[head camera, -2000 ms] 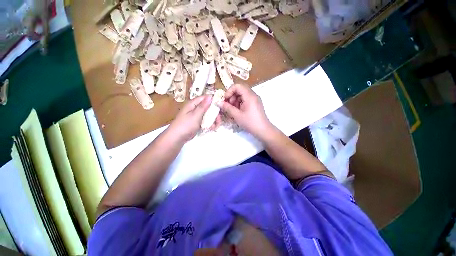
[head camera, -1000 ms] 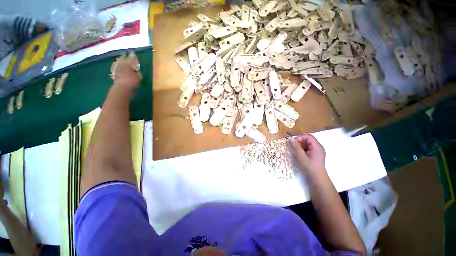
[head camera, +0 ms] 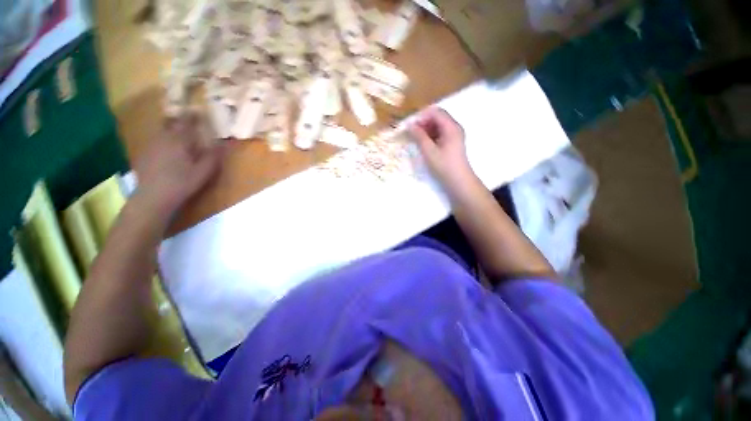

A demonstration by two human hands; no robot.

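Beige flat housings [head camera: 313, 111] with dark holes lie heaped on a brown cardboard sheet [head camera: 445, 62]; the heap is blurred. Tiny copper-coloured fittings [head camera: 370, 161] are scattered on the white sheet [head camera: 247, 238] in front of it. My left hand [head camera: 177, 160] is blurred, at the lower left edge of the heap; whether it holds a housing cannot be seen. My right hand [head camera: 440, 136] is over the white sheet at the right edge of the fittings, thumb and fingers close together; whether a tiny piece is between them is too small to tell.
Housings [head camera: 64, 80] lie spaced on the green surface [head camera: 86, 123] at far left. Yellow-edged boards [head camera: 99, 218] stand at lower left. An open carton [head camera: 638, 222] with a white plastic bag [head camera: 552, 205] beside it is at right. A clear bag [head camera: 568, 12] is at the top.
My left hand has come back from the green surface at left to the heap's lower left edge. My right hand stays by the fittings. The view has turned and shifted.
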